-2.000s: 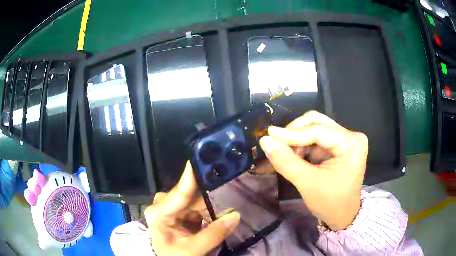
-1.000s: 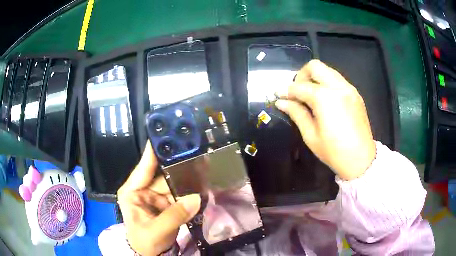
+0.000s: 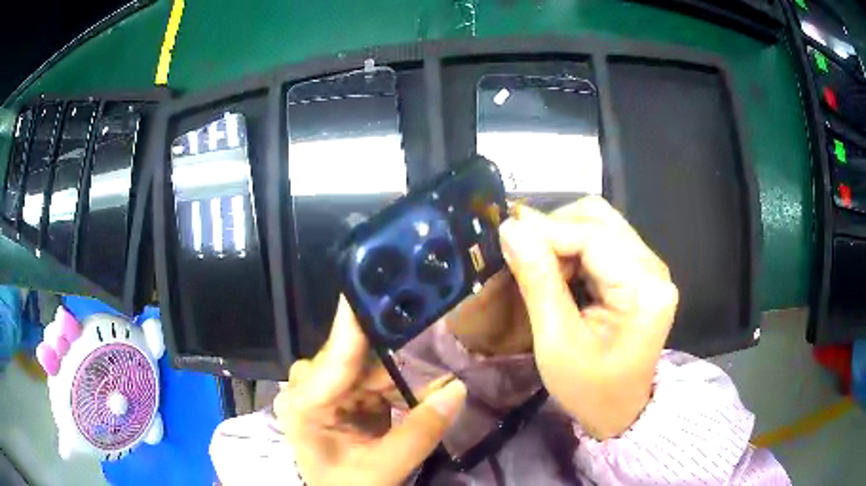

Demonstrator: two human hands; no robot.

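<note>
My left hand (image 3: 370, 408) holds an open-backed smartphone (image 3: 489, 214), back side up and tilted, above the phone tray. Its dark blue camera module (image 3: 404, 271) with large round lenses faces me, and the shiny battery (image 3: 484, 332) below it reflects a person. My right hand (image 3: 589, 304) is at the phone's upper right edge. Its thumb and forefinger pinch a tiny yellow-orange piece (image 3: 514, 210); whether this touches the phone is hard to tell. A small white card (image 3: 501, 96) lies on the screen of a phone (image 3: 538, 123) in the tray behind.
The black phone tray (image 3: 432, 104) lies on the green bench (image 3: 228, 57), with phones in its left slots. Another tray with several phones (image 3: 81, 180) is at far left. Phones with green and red marks (image 3: 838, 152) are at far right. A pink-and-white fan (image 3: 114, 389) stands at lower left.
Compared with one second ago, my left hand has raised and turned the phone to the right. My right hand has moved down from above the tray phone to the held phone's edge.
</note>
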